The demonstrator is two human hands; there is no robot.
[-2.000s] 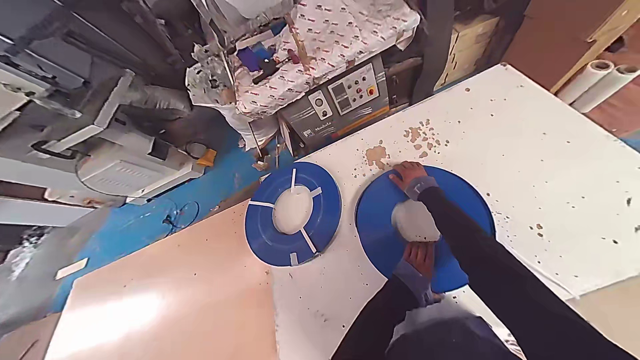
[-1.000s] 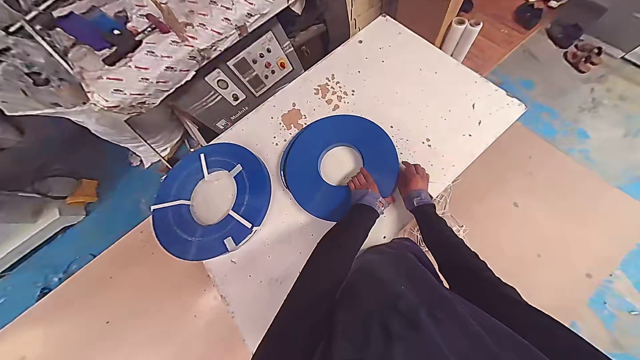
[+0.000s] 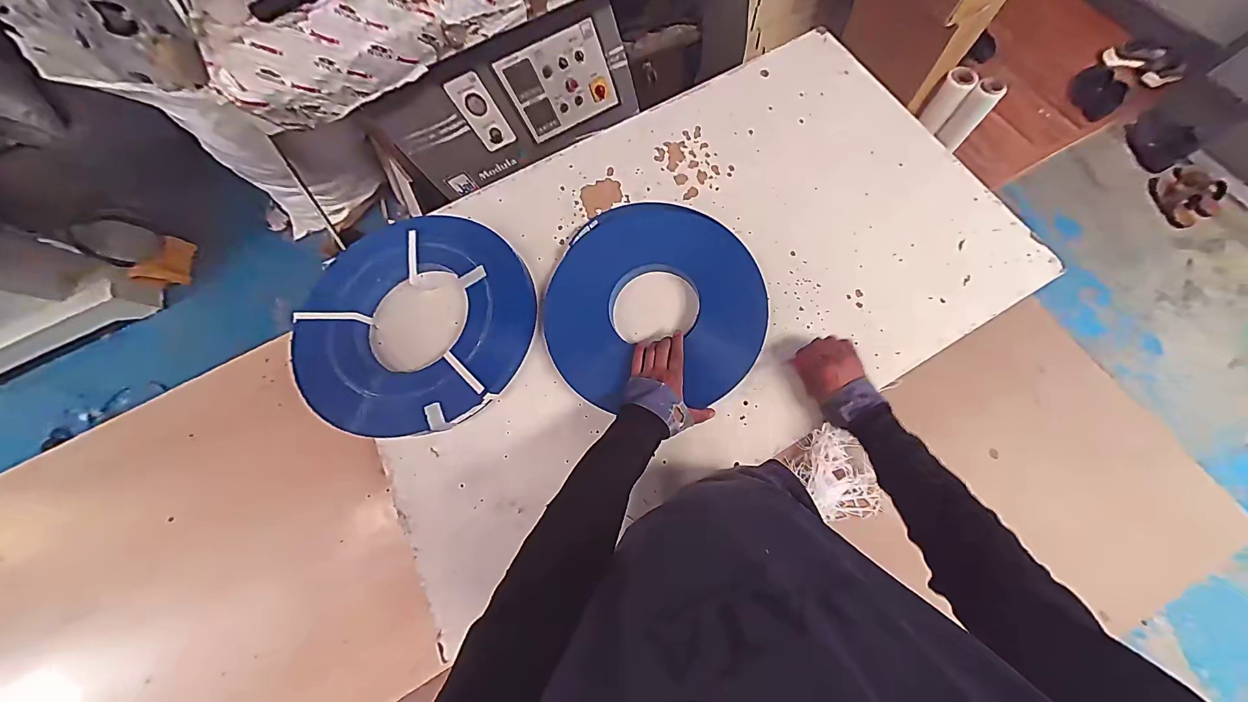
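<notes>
Two flat blue coils of edge banding lie side by side on a worn white board. The right-hand blue coil (image 3: pixel 721 292) has a round hole in its middle. My left hand (image 3: pixel 663 370) rests over its near rim, fingers at the edge of the hole and thumb by the outer edge; how firmly it grips cannot be told. The left-hand blue coil (image 3: pixel 341 370) carries several strips of white tape across its ring and no hand touches it. To the right of the coils, my right hand (image 3: pixel 827 366) is over the board, its fingers curled and blurred; whether it holds anything cannot be told.
Behind the board (image 3: pixel 877 166) stands a machine with a control panel (image 3: pixel 561 78). White rolls (image 3: pixel 960 105) stand past its far right corner. A tangle of thin white strips (image 3: pixel 838 475) hangs at the near edge by my right forearm. Brown sheets (image 3: pixel 195 546) lie on both sides.
My right hand has come off the right coil and now is apart from it, to the right. My left hand stays at that coil's near side. The view has swung to the right.
</notes>
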